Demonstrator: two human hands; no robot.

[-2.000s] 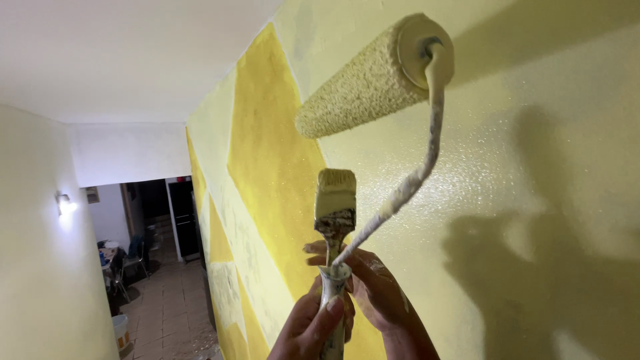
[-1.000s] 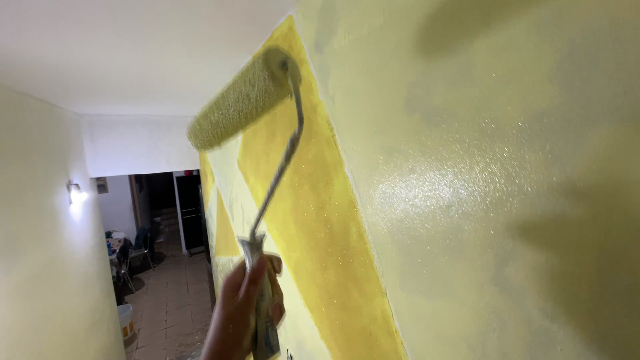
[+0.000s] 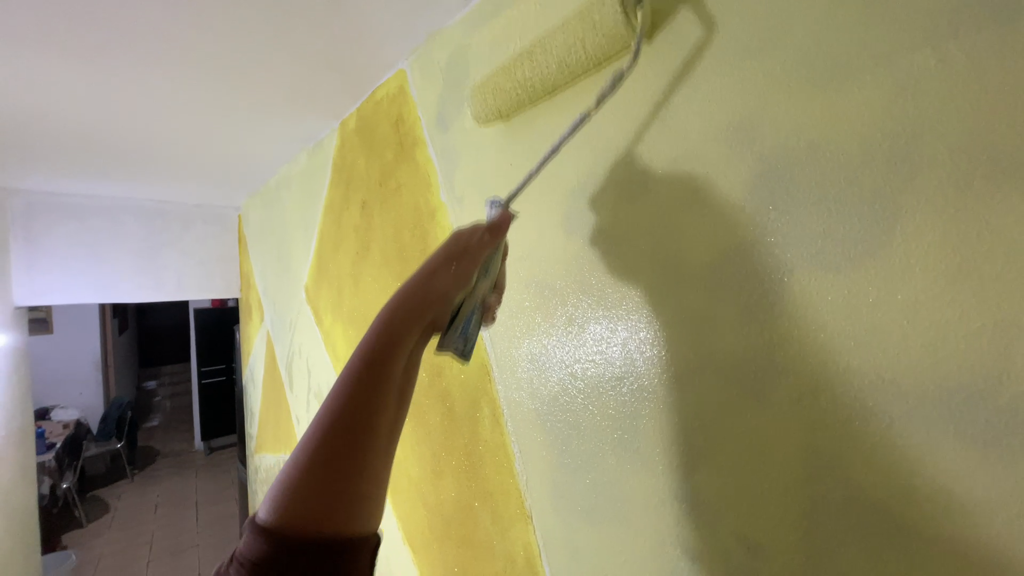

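Observation:
My left hand (image 3: 472,272) grips the handle (image 3: 462,336) of a paint roller, with the forearm rising from the bottom left. A paint-spattered metal frame (image 3: 572,128) runs up and right from the handle to the pale yellow roller sleeve (image 3: 552,64). The sleeve lies at or very near the pale yellow upper wall (image 3: 864,240); contact cannot be told for certain. Its right end is partly cut off by the top edge of the view. My right hand and the paintbrush are out of view.
Darker yellow angular shapes (image 3: 376,224) with pale borders mark the wall left of the roller. The white ceiling (image 3: 200,88) meets the wall above. Down the passage are a tiled floor (image 3: 168,512), chairs (image 3: 120,432), a cluttered table (image 3: 60,436) and a dark cabinet (image 3: 218,376).
Two seconds ago both hands were in view, with a paintbrush beside the roller handle. Since one second ago, the roller has moved right, from across the darker yellow shape onto the pale wall section.

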